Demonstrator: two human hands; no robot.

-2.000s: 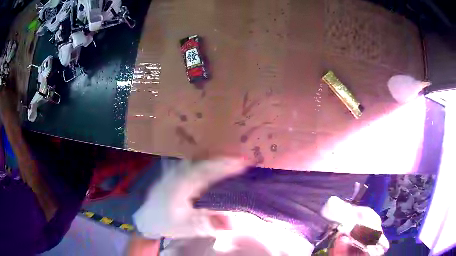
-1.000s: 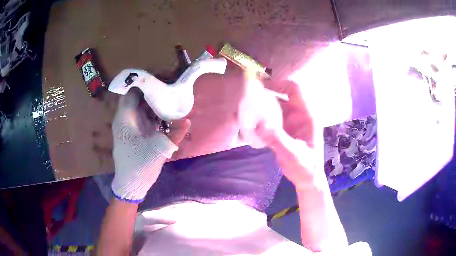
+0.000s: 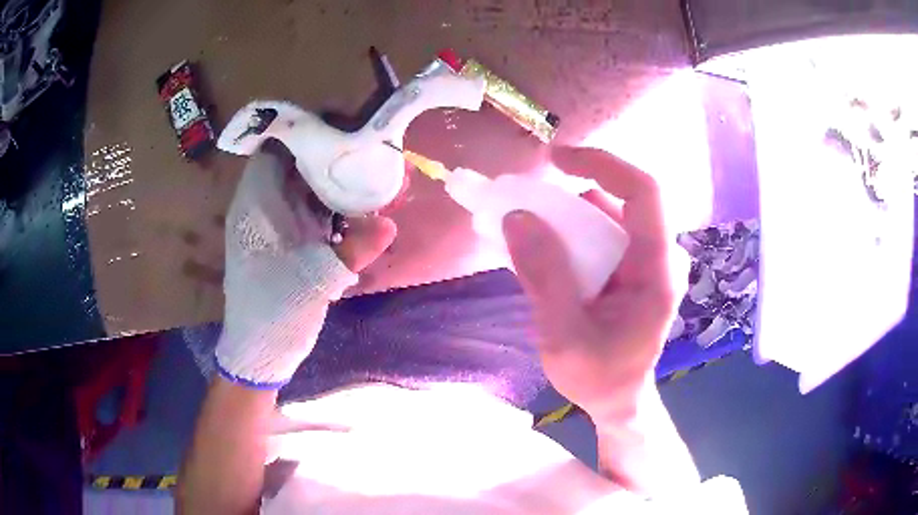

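My left hand (image 3: pixel 282 267), in a white knit glove with a blue cuff edge, holds the white curved toy scooter body (image 3: pixel 357 173) from below, above the bench. The body has a dark opening at its left end and a red tail light (image 3: pixel 450 61) at its upper right. My bare right hand (image 3: pixel 604 292) holds a white glue bottle (image 3: pixel 549 223). Its yellowish nozzle (image 3: pixel 426 166) points left, with the tip at or very near the body's right flank. Whether glue is coming out cannot be told.
A red and black packet (image 3: pixel 185 109) lies left on the brown bench cover (image 3: pixel 272 40). A gold bar-like piece (image 3: pixel 511 101) lies behind the body. A blue bin with small parts (image 3: pixel 720 287) is at the right, beside a glaring white tray (image 3: pixel 835 302). White parts lie on the dark surface far left.
Both hands were blurred or empty-looking at first. The scooter body is now held up in my left hand, and my right hand has brought the glue bottle's nozzle to its flank.
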